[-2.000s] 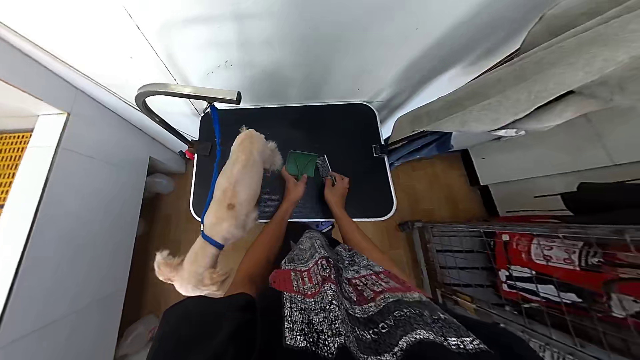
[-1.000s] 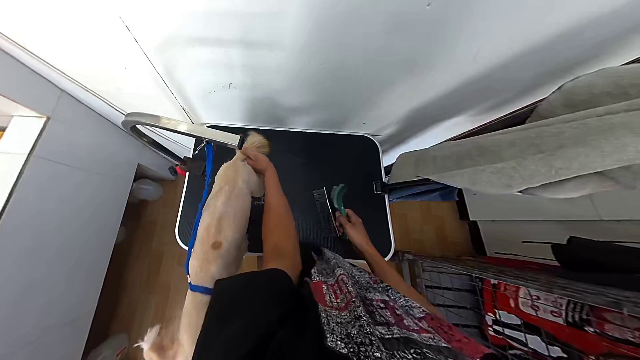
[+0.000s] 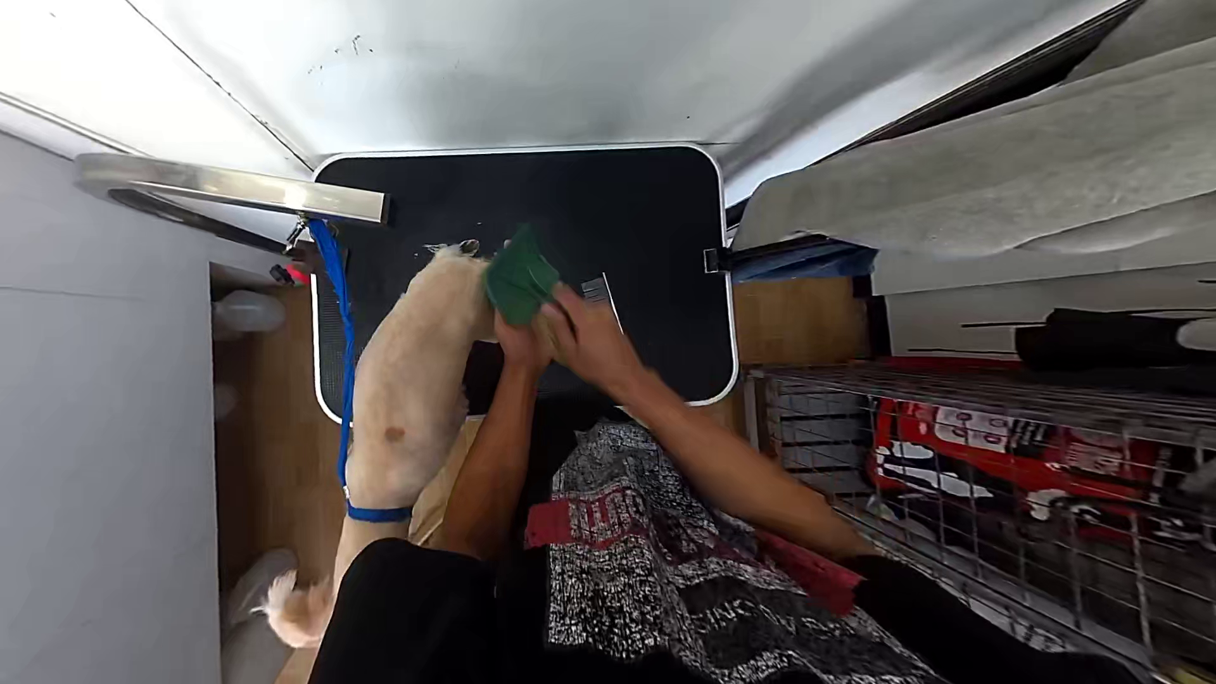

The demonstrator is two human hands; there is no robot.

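A pale, short-clipped dog (image 3: 408, 380) stands on the black grooming table (image 3: 627, 190), its head toward the far side. Blue straps are around its hindquarters. Beside its front end, my left hand (image 3: 522, 340) grips a green grooming brush (image 3: 521, 277), whose broad head is raised and partly blurred. My right hand (image 3: 594, 340) is close against the left, its fingertips by the brush's lower edge. A metal comb (image 3: 598, 291) shows from behind my right hand, which appears to hold it; the rest of the comb is hidden.
A metal grooming arm (image 3: 285, 198) reaches over the table's left side, with a blue strap (image 3: 332, 285) hanging from it. Grey cloths (image 3: 988, 171) hang at the right, above a wire cage (image 3: 950, 456). The wall stands behind the table.
My left hand has come back from the dog's head to the green brush, which was in my right hand with the comb one second ago. My right hand has moved left, toward the dog.
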